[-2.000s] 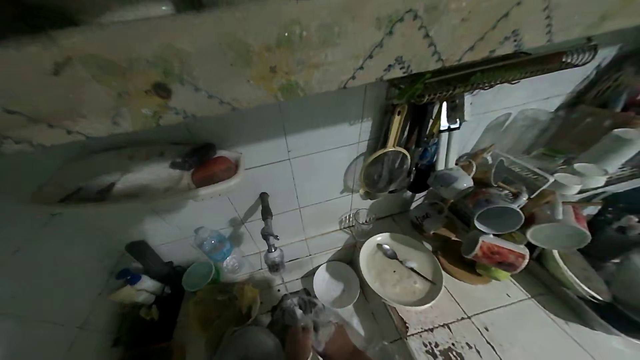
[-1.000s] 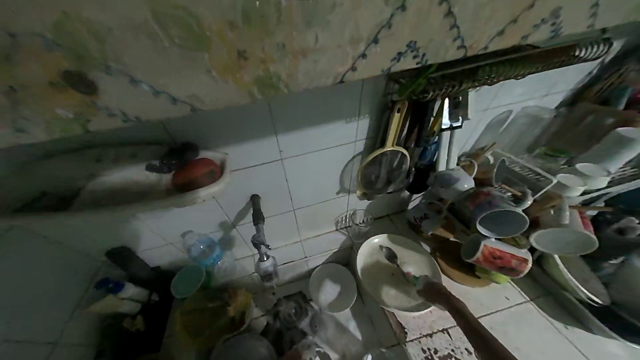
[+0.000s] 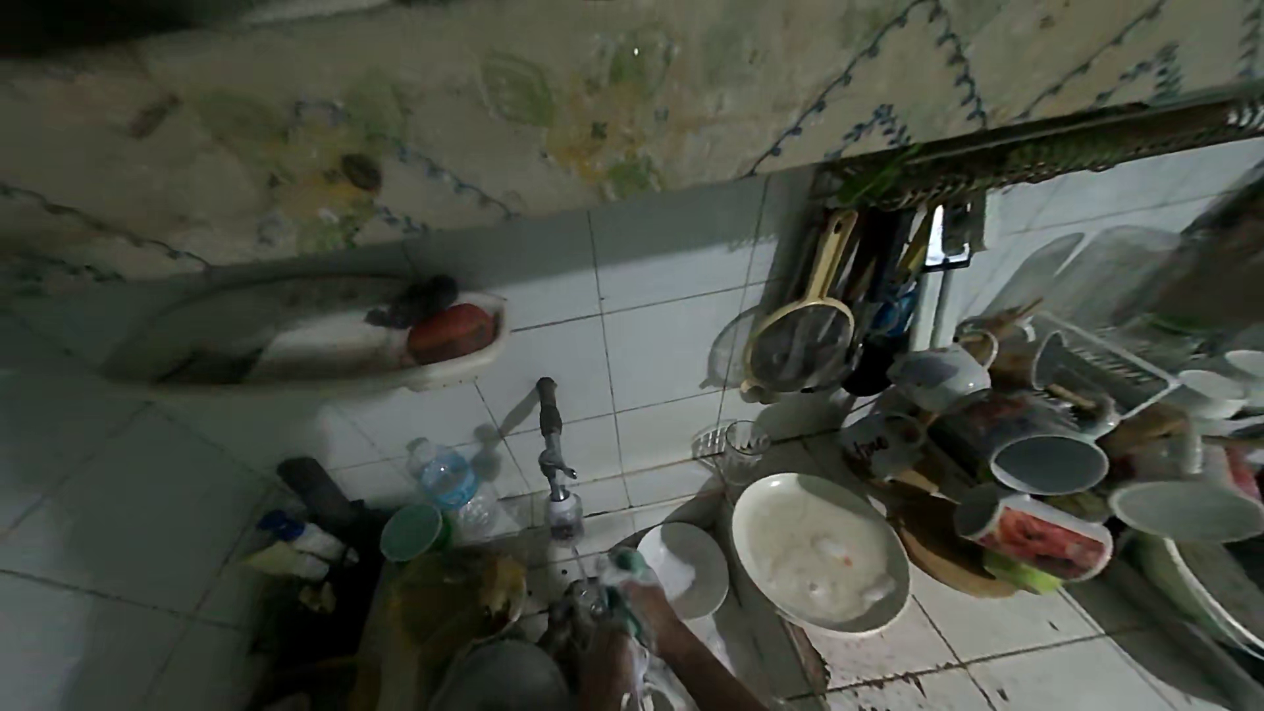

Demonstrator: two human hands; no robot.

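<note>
At the sink, my right hand point(image 3: 647, 604) is closed around what looks like a green sponge point(image 3: 626, 565) with whitish foam. Beside it on the left, my left hand point(image 3: 604, 660) is partly hidden and blurred, so what it holds is unclear. Both are just below and right of the metal faucet point(image 3: 553, 444). Right of my hands sits a white bowl point(image 3: 686, 571). Farther right, an oval white dish point(image 3: 820, 553) holds cloudy liquid and small scraps; no spoon shows in it.
Mugs point(image 3: 1049, 462) and other dishes crowd the right side by a wooden board point(image 3: 943, 553). A strainer point(image 3: 802, 341) hangs on the tiled wall. A drinking glass point(image 3: 743, 449) stands behind the oval dish. Left are a green cup point(image 3: 413, 531), a plastic bottle point(image 3: 446, 476) and a wall shelf point(image 3: 395, 380).
One second ago my right hand was at the spoon in the oval dish. It has moved left to the sink beside my left hand, and the spoon is gone from the dish.
</note>
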